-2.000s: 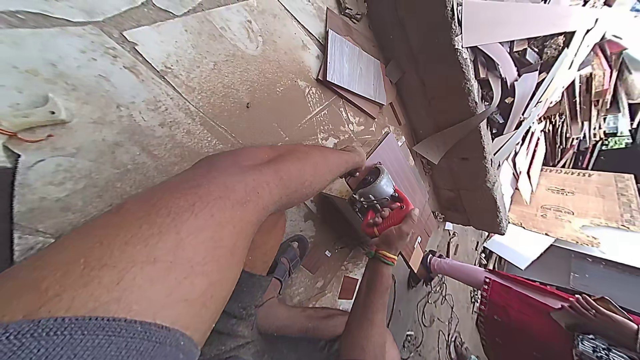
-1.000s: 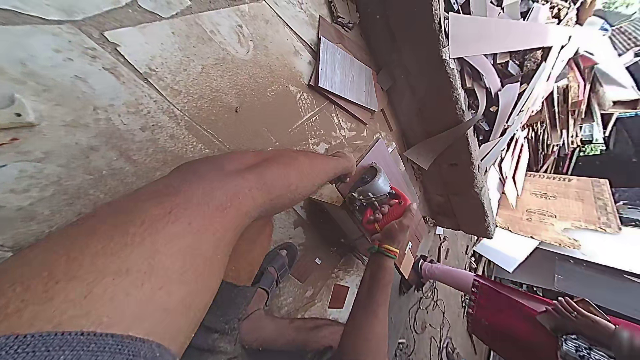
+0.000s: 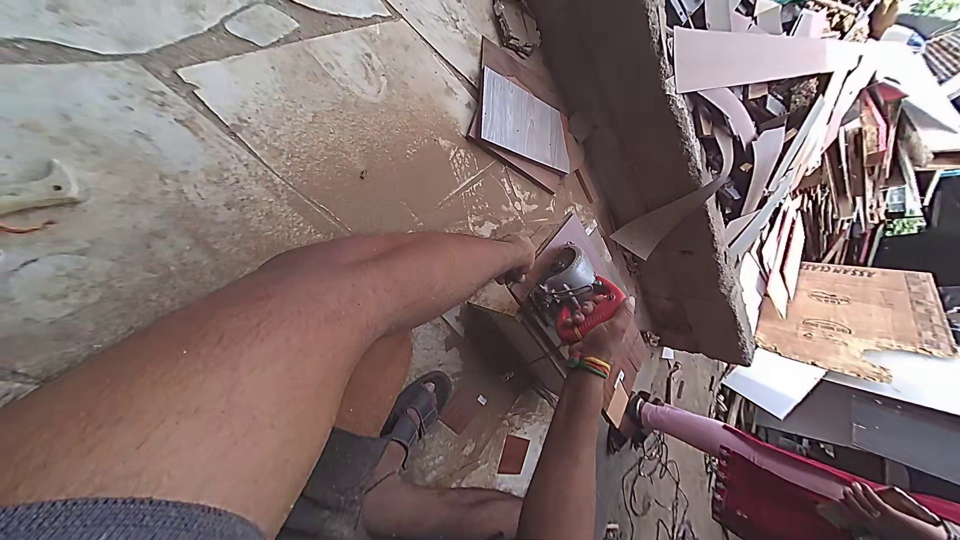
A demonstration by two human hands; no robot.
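My right hand (image 3: 600,322), with a coloured band at its wrist, grips the red handle of a power saw (image 3: 571,281) with a silver motor housing. The saw rests over a pale laminated board (image 3: 566,234) on a low box-like support (image 3: 517,337). My left hand (image 3: 517,259) is at the board's left edge, just left of the motor; its fingers are curled and partly hidden, so its hold is unclear. The blade and the cut cannot be seen.
Flat boards (image 3: 525,120) lie on the stone paving by a thick slab (image 3: 637,150). Scrap strips (image 3: 750,60) are heaped beyond it. Cords (image 3: 656,480) tangle on the ground. Another person's red-clothed leg and hand (image 3: 870,510) are at lower right; my sandalled foot (image 3: 420,409) is near the support.
The saw and my right hand have moved a short way up the view along the board. My left hand stays near the board's left edge.
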